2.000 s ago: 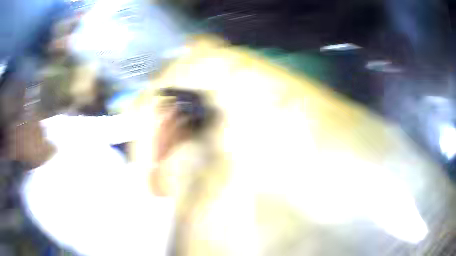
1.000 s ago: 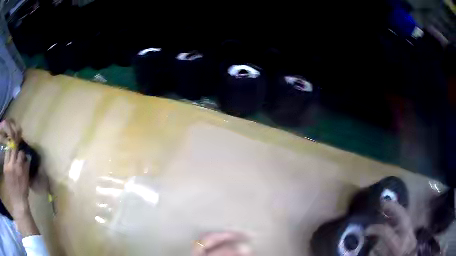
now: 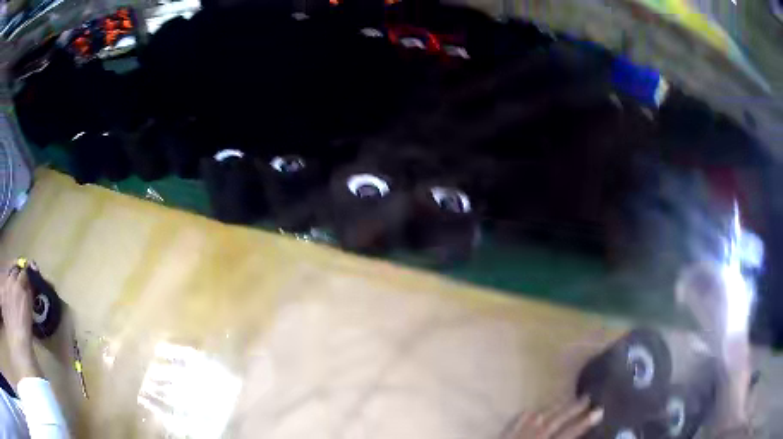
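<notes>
Several black rounded housings with pale rings (image 3: 620, 377) stand grouped at the lower right of the table. My left hand (image 3: 556, 422) enters from the bottom edge, mostly cut off. Its fingers are extended beside the nearest housing; whether they touch it is unclear. A blurred hand and forearm, seemingly my right hand (image 3: 706, 290), reaches up at the right, behind the group. Whether it holds anything is unclear. A bright, shiny blur (image 3: 735, 257) shows close to it.
A tan-covered table (image 3: 257, 296) runs across the view, with shiny clear film (image 3: 187, 390) on it. At far left, a person's hand (image 3: 15, 309) holds another ringed housing (image 3: 43, 304), near a thin yellow-and-dark tool (image 3: 79, 367). More ringed black units (image 3: 367, 201) stand beyond the table.
My left hand has moved right, towards the housings. The blurred right hand has moved from among the housings to above and behind them. The view has shifted, showing more of the far area.
</notes>
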